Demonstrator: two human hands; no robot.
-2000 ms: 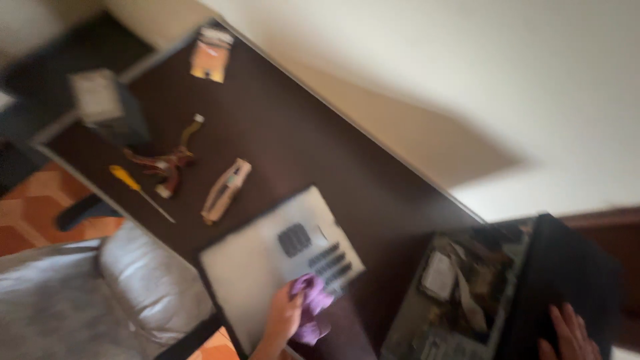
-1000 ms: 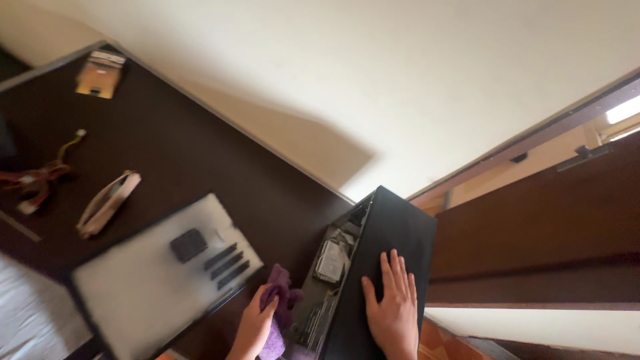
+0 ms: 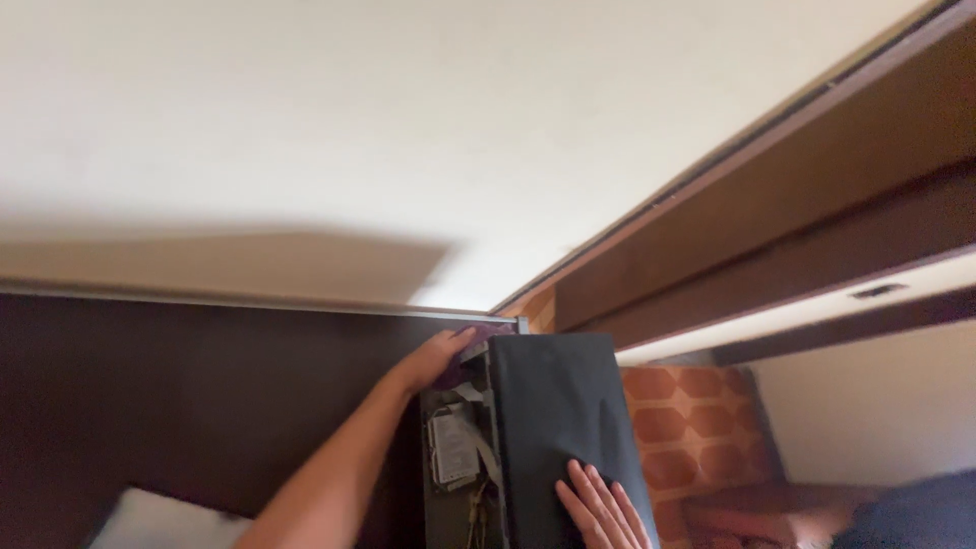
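A black computer case point(image 3: 568, 412) stands at the table's right end, its inside showing on the left. In there a metal drive point(image 3: 456, 450) and some cables point(image 3: 479, 511) can be made out. My left hand point(image 3: 438, 358) holds a purple cloth point(image 3: 469, 354) against the far corner of the case; part of the cloth is hidden behind the case edge. My right hand point(image 3: 602, 507) lies flat on the black panel with its fingers extended, gripping nothing.
The dark table point(image 3: 191, 396) runs along a pale wall point(image 3: 343, 137). A detached light-coloured panel point(image 3: 164, 522) lies at the lower left. Brown woodwork point(image 3: 762, 206) rises on the right, above orange floor tiles point(image 3: 690, 427). Part of a person point(image 3: 816, 526) shows at the lower right.
My left hand has moved with the purple cloth from the near side of the case to its far corner. My right hand stays on the black panel. The view has swung right.
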